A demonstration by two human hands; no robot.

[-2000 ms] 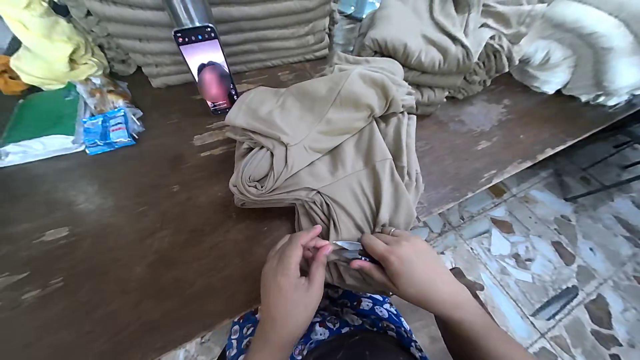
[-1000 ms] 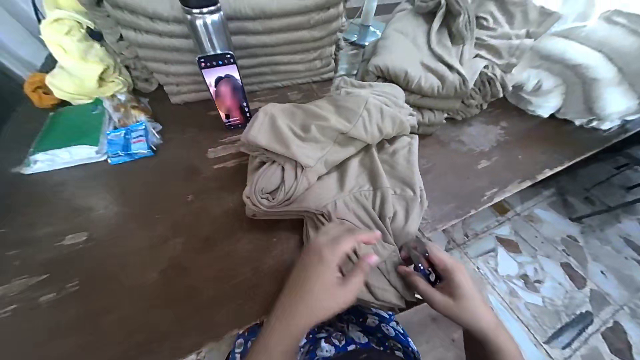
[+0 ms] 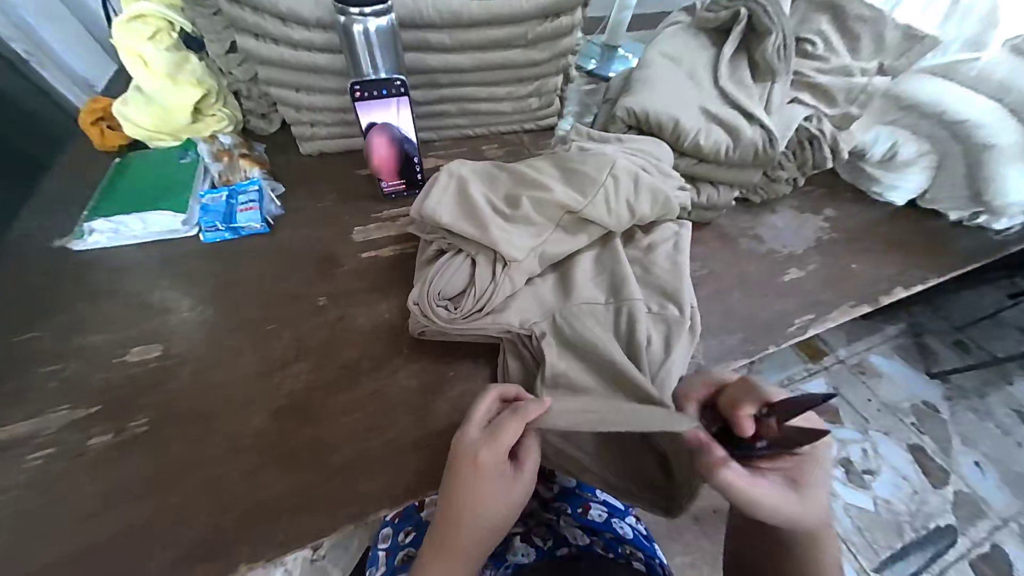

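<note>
A pile of folded beige garments (image 3: 560, 232) lies on the wooden table, its lower part hanging over the front edge. Between my two hands a hem of this cloth (image 3: 612, 416) is stretched out. My left hand (image 3: 496, 456) pinches the hem's left end between thumb and fingers. The right end is pinched by my right hand (image 3: 752, 448), which also holds a pair of small dark thread snips (image 3: 788, 424) in its palm. The snips' blades are apart and point right, away from the cloth.
Behind the pile, a phone (image 3: 388, 136) leans on a steel bottle (image 3: 370, 40) before stacked beige cloth (image 3: 480, 72). A green packet (image 3: 144, 184), a blue wrapper (image 3: 234, 210) and yellow cloth (image 3: 172, 72) are at the left. More beige cloth (image 3: 704, 96) and white cloth (image 3: 944, 136) lie at the back right.
My left hand, raised with fingers apart one second ago, now grips the hem. The right hand has turned so that the snips point right, and it holds the hem too.
</note>
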